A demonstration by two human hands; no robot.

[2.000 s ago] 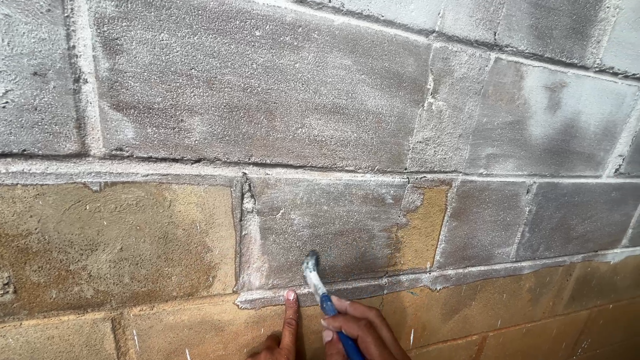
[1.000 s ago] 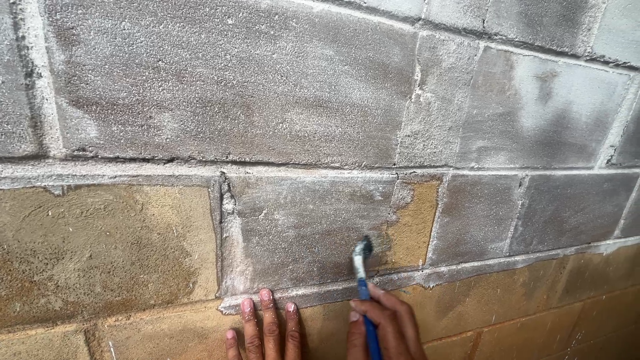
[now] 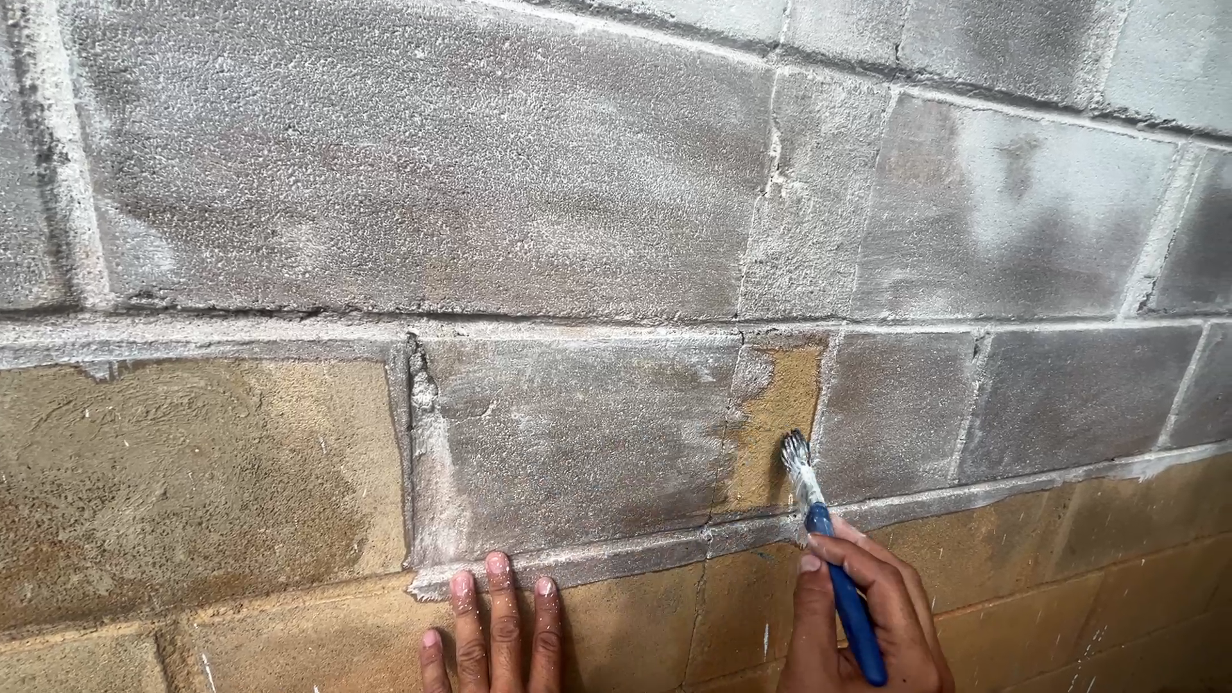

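In my right hand (image 3: 866, 616) is a paintbrush (image 3: 842, 587) with a blue handle, held between thumb and fingers. Its bristles, smeared with white and dark paint, are at the right side of a bare tan patch (image 3: 778, 423) in the block wall. Left of that patch lies a gray-painted block (image 3: 587, 433). My left hand (image 3: 496, 626) rests spread against the wall, empty, with its fingertips at the painted mortar joint (image 3: 616, 558) below this block. Both wrists are out of view.
Gray and whitish painted blocks (image 3: 433, 164) fill the upper wall. An unpainted tan block (image 3: 192, 481) is at the left, and more brownish blocks (image 3: 1011, 549) run along the bottom, flecked with white drops. A crack (image 3: 698, 616) runs down below the painted joint.
The brush in my right hand has moved right, from the gray block to the tan patch. My left hand, earlier with one finger extended at the joint, now has several fingers spread on the wall.
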